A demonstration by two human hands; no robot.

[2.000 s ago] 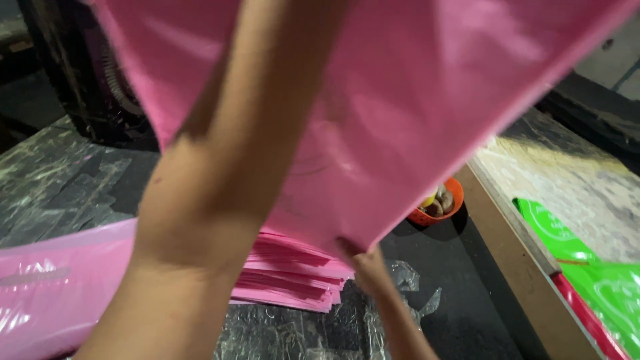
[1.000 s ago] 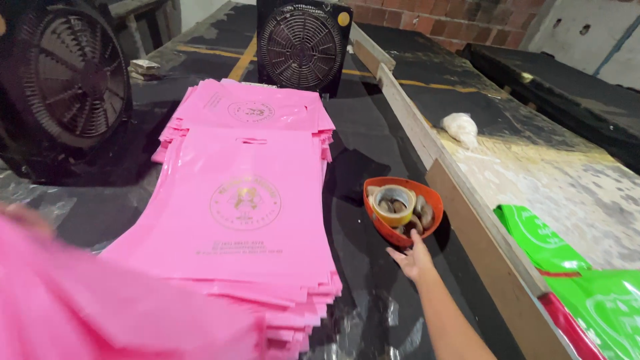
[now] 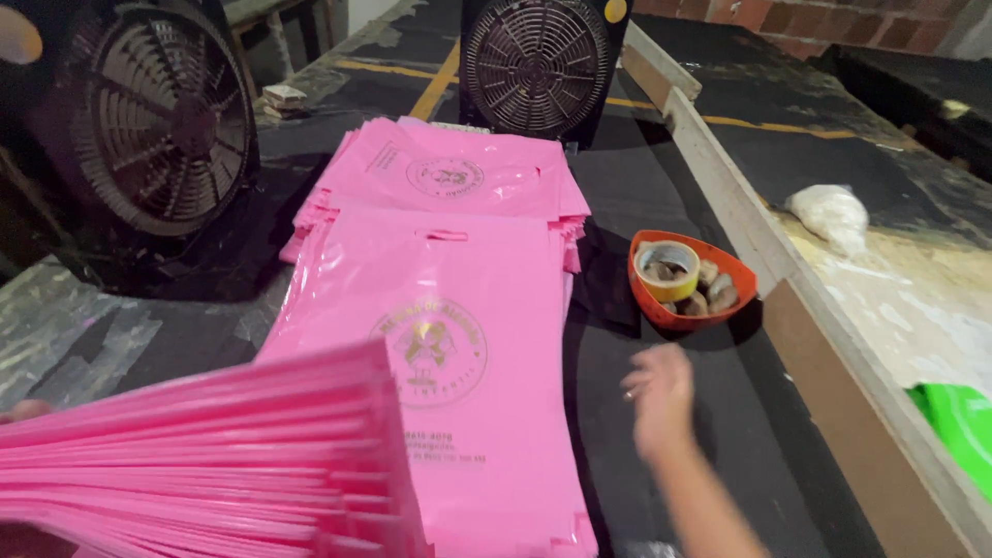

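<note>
A thick sheaf of pink plastic bags fans out at the lower left, gripped at its far left edge by my left hand, which is mostly hidden. Stacks of printed pink plastic bags with cut-out handles lie flat on the dark table, one pile overlapping another. My right hand is slightly blurred over the dark surface, right of the stack, with nothing visible in it. Just beyond it sits an orange-red plastic bowl containing a roll of tape and several stone-like lumps.
One black fan stands at the left, another black fan behind the bags. A wooden rail runs along the right side. Beyond it are a white plastic bundle and green plastic bags. Small blocks lie at the back left.
My right hand was at the bowl's rim one second ago and is now nearer me, away from it. The pink sheaf at my left hand now shows its layered edges.
</note>
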